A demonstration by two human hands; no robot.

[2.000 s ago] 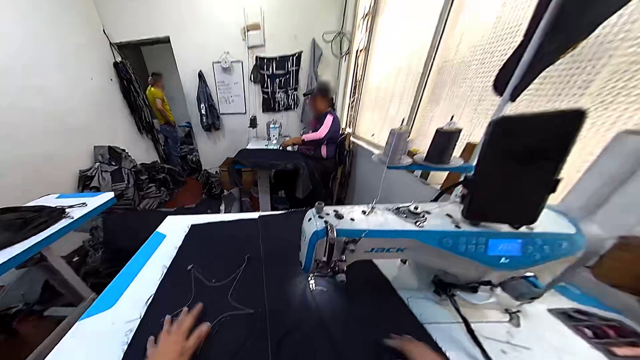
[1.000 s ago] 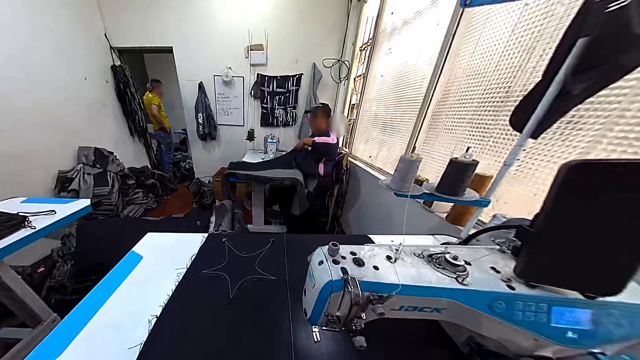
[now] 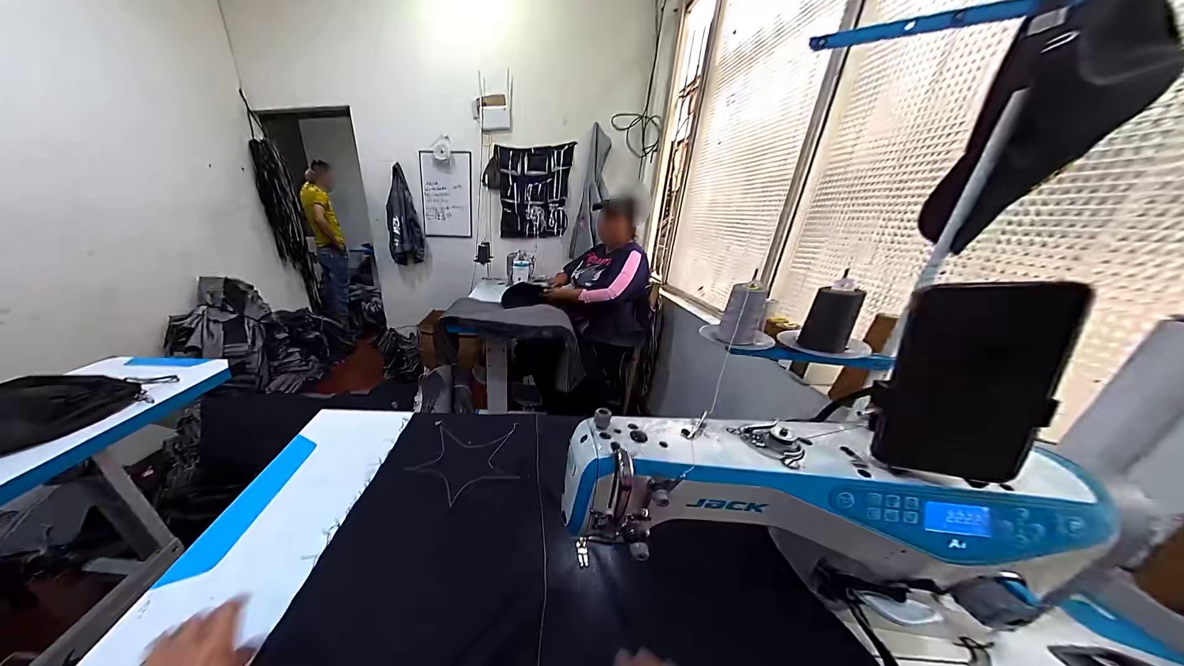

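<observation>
Dark fabric (image 3: 416, 555) lies over the white table and under the presser foot (image 3: 582, 552) of a Jack sewing machine (image 3: 740, 499). A star outline in light thread (image 3: 462, 465) and one long light line of thread mark the cloth left of the needle. At the lower left, my left hand (image 3: 205, 636) is over the white table top beside the fabric's edge, partly cut off by the frame, with nothing seen in it. Only the fingertips of my right hand (image 3: 643, 658) show at the bottom edge, on or just above the fabric; whether they grip it is hidden.
Thread cones (image 3: 832, 319) stand on a blue rack behind the machine, with a black phone or tablet (image 3: 982, 381) mounted above it. Another table (image 3: 176, 379) holds dark cloth at left. A person (image 3: 615, 273) sits at a farther sewing machine; another person (image 3: 324, 231) stands by the doorway.
Both hands, out of view one second ago, show again at the bottom. The star outline has moved away from me since two seconds ago. The seated co-worker's cloth has been lowered.
</observation>
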